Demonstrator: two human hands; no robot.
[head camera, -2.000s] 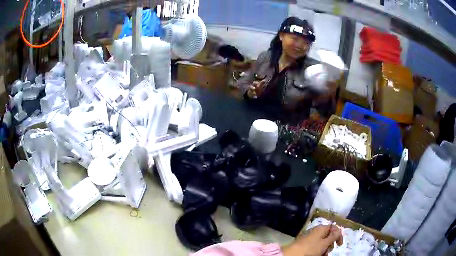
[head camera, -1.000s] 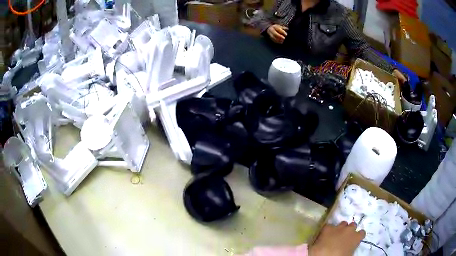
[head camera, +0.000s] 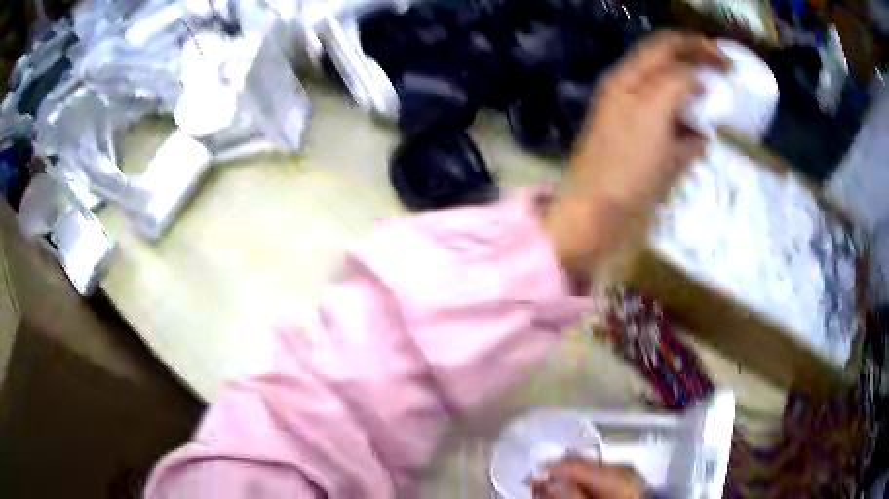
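My left hand (head camera: 648, 127), in a pink sleeve from the lower left, reaches to the upper right and is blurred. Its fingers and thumb are around the near left side of a white cup (head camera: 749, 93), beside the far edge of the parts box (head camera: 731, 317). My right hand (head camera: 590, 481) is cut off by the bottom edge; its fingers are on the round disc end of a white bracket (head camera: 643, 439) and appear to grip it. The bracket lies with its box plate to the right. The box holds small white parts, with silver-grey ones at its right end.
White brackets (head camera: 175, 185) are heaped at the left. Black head shells (head camera: 444, 171) lie piled at the back centre on the cream table (head camera: 234, 263). Wire harnesses (head camera: 673, 365) lie below the box and at the lower right. Brown cardboard (head camera: 78, 390) shows at the lower left.
The view has tilted down. My left hand has left the parts box and moved to the white cup behind it. My right hand and the bracket under it have come into view.
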